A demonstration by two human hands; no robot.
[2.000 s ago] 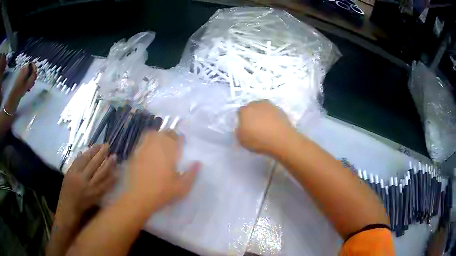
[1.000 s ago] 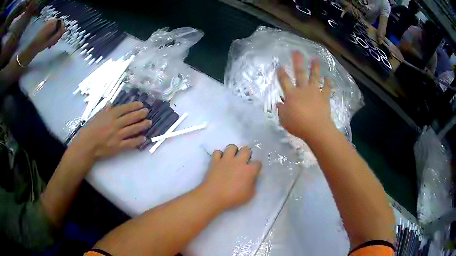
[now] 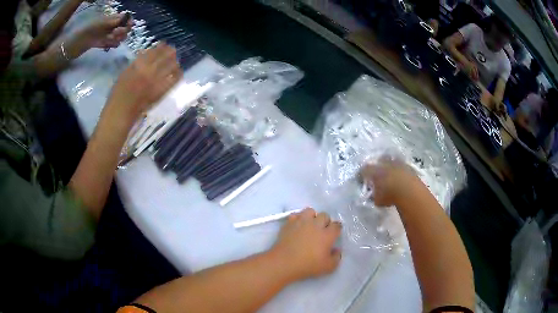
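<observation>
My left hand rests on the whitish table, fingers curled, at one end of a slim white rod. Whether the fingers grip it is unclear. My right hand is at the large crinkled clear bag, blurred, with its fingers hidden against the plastic; I cannot tell what it holds. Another white rod lies slanting beside a row of dark tubes at the left centre.
A neighbour's hand is raised over white rods, left. A smaller crumpled clear bag lies behind the dark tubes. Another person's hand is at upper left. A dark green surface runs behind. A clear bag hangs at far right.
The view has shifted. My right hand has gone from spread on top of the bag to lower at its near side. The two white rods no longer cross. The neighbour's hand has left the dark tubes.
</observation>
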